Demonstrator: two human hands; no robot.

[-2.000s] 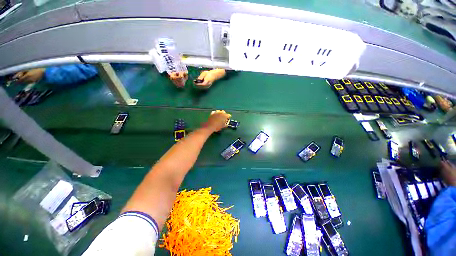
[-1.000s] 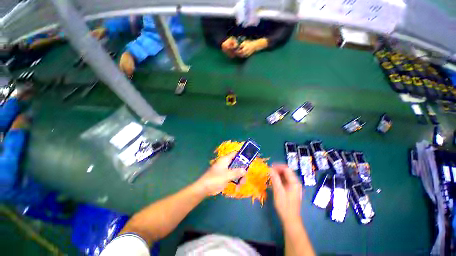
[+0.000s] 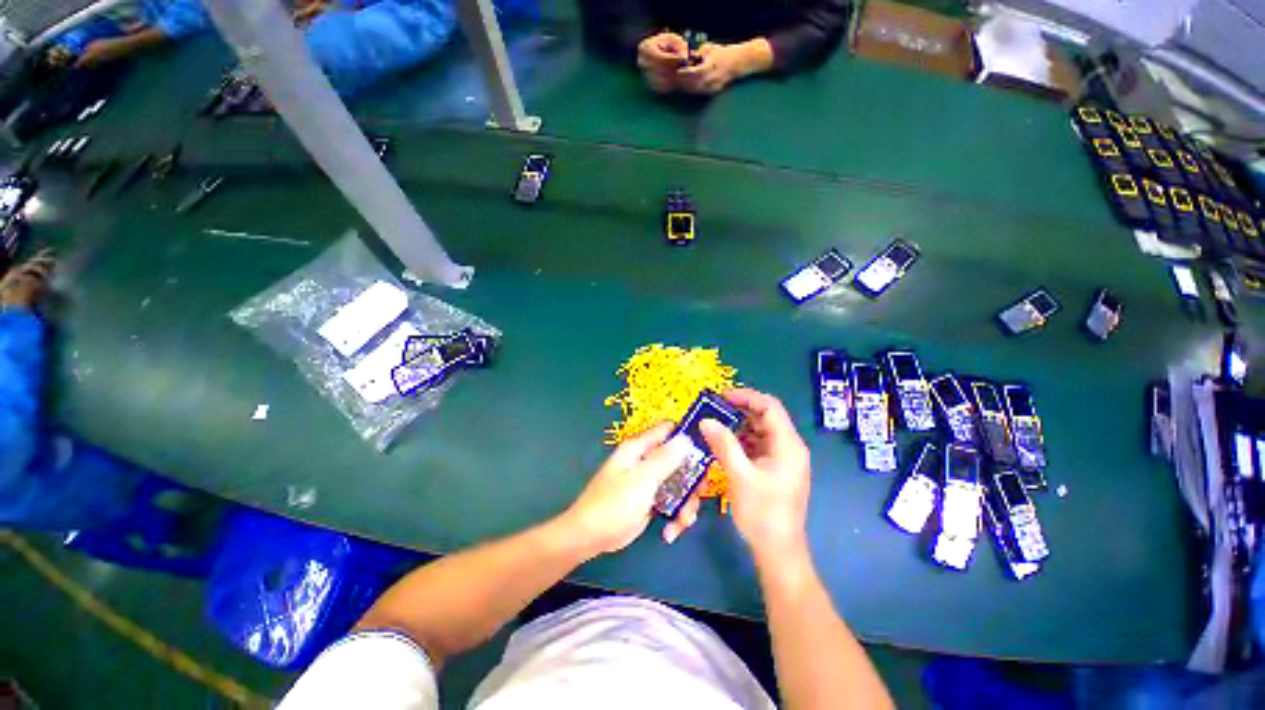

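Observation:
A dark bar-shaped mobile phone [image 3: 683, 472] is held in front of me, tilted, its screen end up and to the right. My left hand [image 3: 622, 486] grips its lower left side. My right hand [image 3: 763, 465] is at its upper right end, with the thumb on its face and fingers at its edge. Whether a small strip is between my right fingers cannot be told. The heap of yellow-orange strips [image 3: 666, 382] lies just behind the phone, partly hidden by my hands. Several stacked handsets [image 3: 960, 486] lie to the right of the heap.
A clear plastic bag [image 3: 298, 312] with white cards [image 3: 364, 318] and dark handsets [image 3: 433, 364] lies at left. Single phones lie on the belt [image 3: 611, 201]. A slanted grey post [image 3: 333, 139] stands at left. A black tray [image 3: 1165, 180] is far right. Other people's hands show across the bench.
The hand that reached to the belt came back with a phone. My right hand then moved from the heap's right side onto the phone. The view has shifted.

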